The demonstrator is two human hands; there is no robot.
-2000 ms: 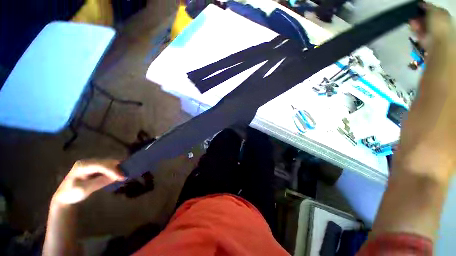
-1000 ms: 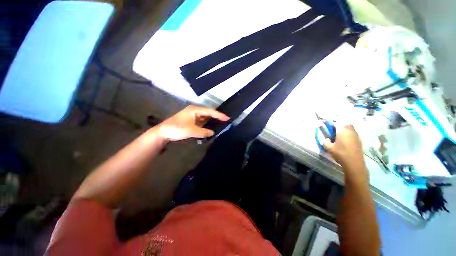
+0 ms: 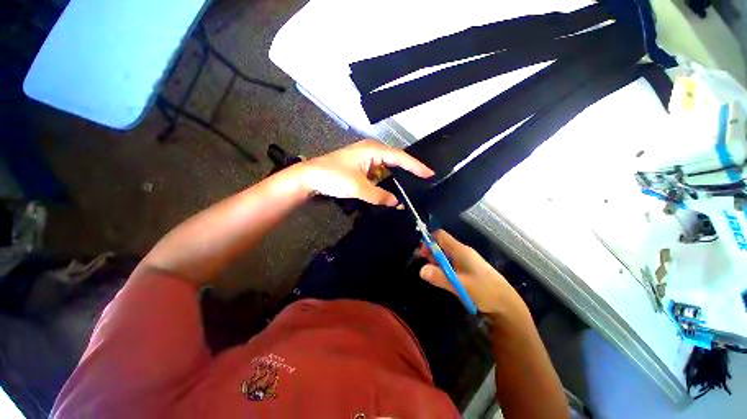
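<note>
Long black bands (image 3: pixel 491 135) lie across the white table and run over its near edge towards my lap. My left hand (image 3: pixel 348 173) holds a black band at the table edge, with thumb and fingers around it. My right hand (image 3: pixel 467 274) holds scissors with light-blue handles (image 3: pixel 448 272). The blades point up and left and reach the band beside my left fingertips. Whether the blades are open is hard to tell. The band's lower part blends with the dark trousers.
The white table (image 3: pixel 590 270) bears a sewing machine (image 3: pixel 713 196) at the right, with small metal tools (image 3: pixel 651 286) near it. A black fringe bundle (image 3: pixel 708 370) hangs at the table's end. A pale folding table (image 3: pixel 119 57) stands at the upper left.
The band stretched between my hands was lowered. My right hand took the scissors from the table and brought them left to my left hand. The view has shifted.
</note>
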